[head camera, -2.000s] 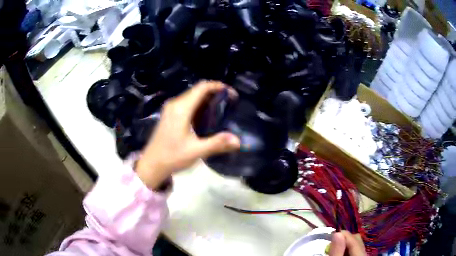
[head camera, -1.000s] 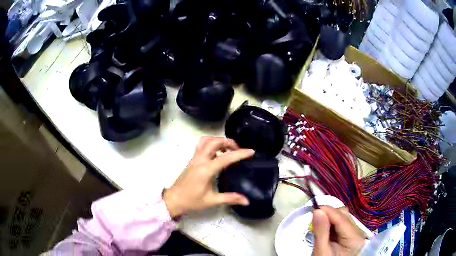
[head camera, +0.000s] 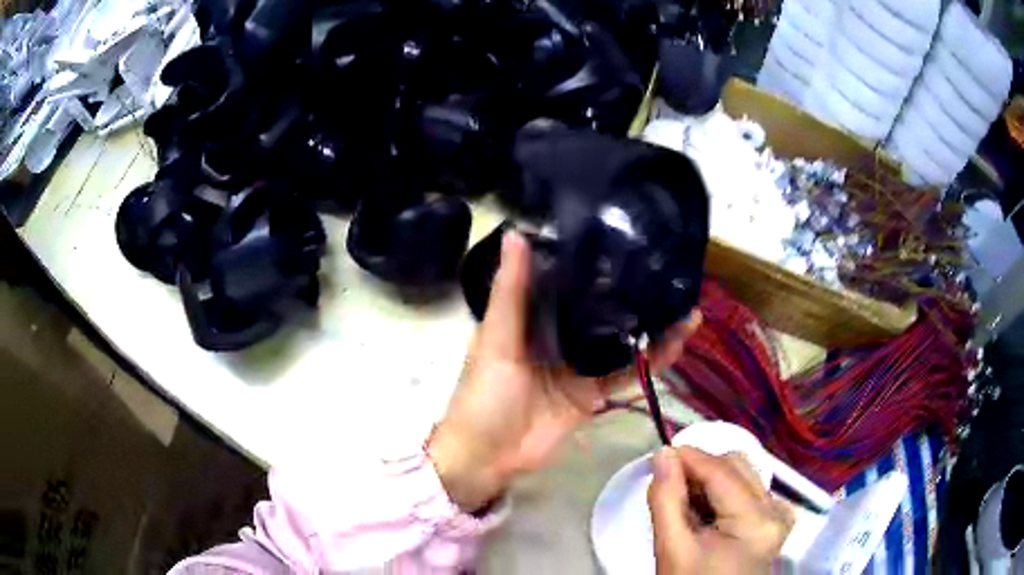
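My left hand (head camera: 505, 393) holds a black cover (head camera: 629, 236) up off the table, thumb on its near side and fingers under it. My right hand (head camera: 719, 511) pinches a thin red and black wire harness (head camera: 652, 395) below the cover. The harness's upper end meets the lower edge of the cover; whether it goes in cannot be told. A white round shell (head camera: 620, 519) lies on the table under and beside my right hand, partly hidden by it.
A heap of black covers (head camera: 416, 124) fills the far table. White brackets (head camera: 96, 67) lie far left. The parts box (head camera: 808, 298) holds white rings and motors. A bundle of red-blue harnesses (head camera: 876, 388) lies right, over a striped sheet (head camera: 912, 494). Stacked white shells (head camera: 865, 79) stand behind.
My left hand has lifted the black cover from the table and turned it. My right hand has brought the harness end up to the cover's lower edge.
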